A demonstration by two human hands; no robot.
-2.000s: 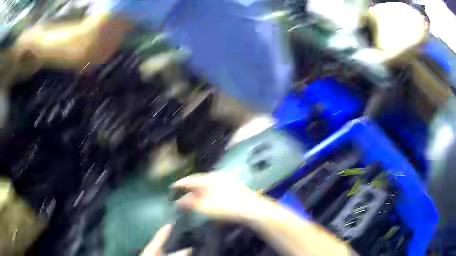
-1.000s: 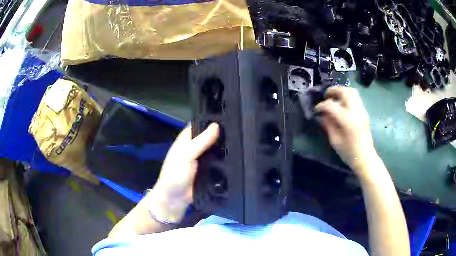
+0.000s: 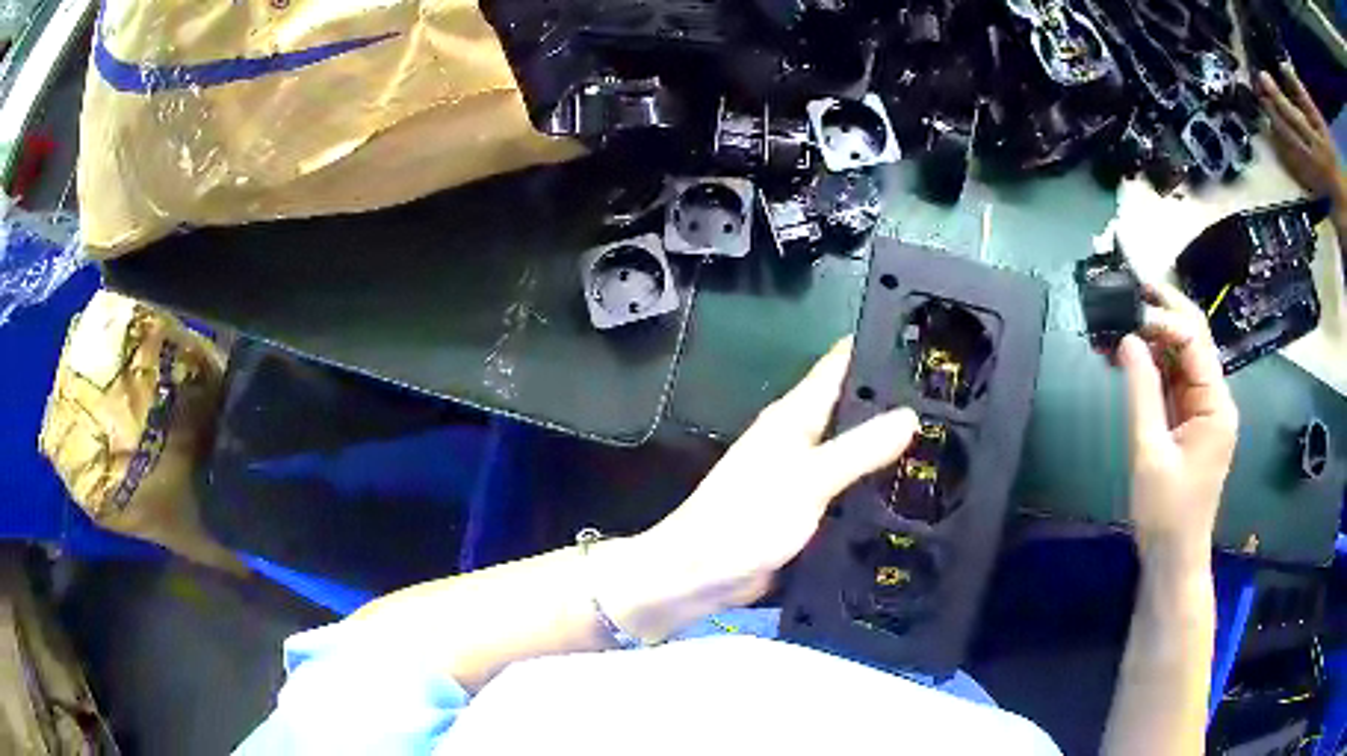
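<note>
A long black power strip housing (image 3: 1009,443) is tilted over the bench edge. My left hand (image 3: 768,480) grips its left side, with the thumb across the middle opening. Three round openings in a row show gold-coloured brass contacts (image 3: 941,362) inside, and no inserts sit in them. My right hand (image 3: 1182,392) holds a small black socket insert (image 3: 1111,293) between its fingertips, to the right of the housing and apart from it. Two loose grey socket inserts (image 3: 709,217) lie on the bench left of the housing.
A green bench (image 3: 753,347) carries a heap of black parts (image 3: 946,89) at the back. A tan sack (image 3: 296,133) lies at the left. A part-built strip (image 3: 1256,281) lies at the right. Another person's hand (image 3: 1300,126) shows at the upper right edge. A smaller tan bag (image 3: 126,414) is lower left.
The housing is now on the right in view, turned so one face with three openings shows. My right hand has moved right from the loose inserts, holding a black piece. The view has shifted.
</note>
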